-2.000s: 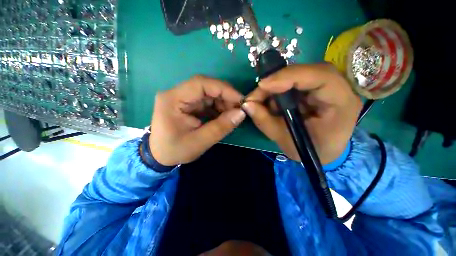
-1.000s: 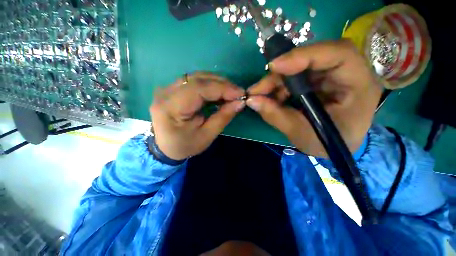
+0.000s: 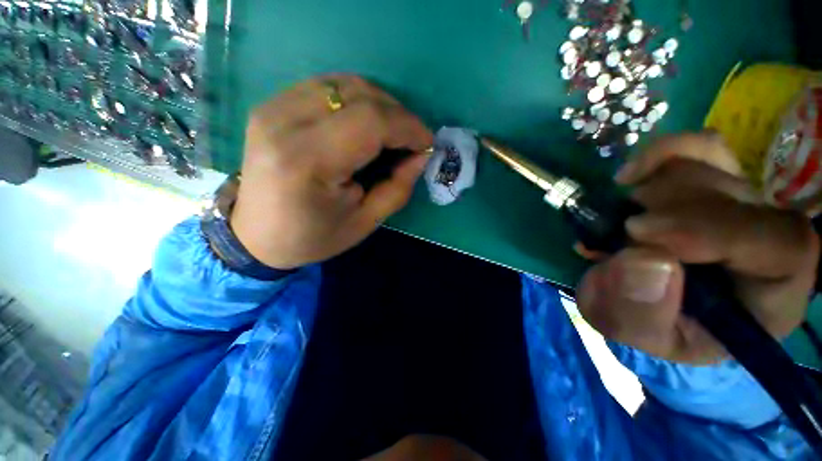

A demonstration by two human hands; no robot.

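A whitish irregular pad lies on the green mat near its front edge. A small dark and silvery workpiece sits on it. My left hand is at the pad's left edge, thumb and index finger pinched at the workpiece's left side; something tiny and shiny shows at the fingertips, too small to name. My right hand grips the black handle of the soldering iron. The brassy tip points left and ends just right of the pad, apart from the workpiece.
A pile of small round white discs lies beyond the iron, with one loose disc to its left. A yellow tape roll with silvery bits inside stands at right. A clear parts tray with many dark shiny pieces fills the far left.
My hands have moved apart. The pad and workpiece now show between them. The iron has swung from pointing away to pointing left, its tip near the pad. The view has shifted.
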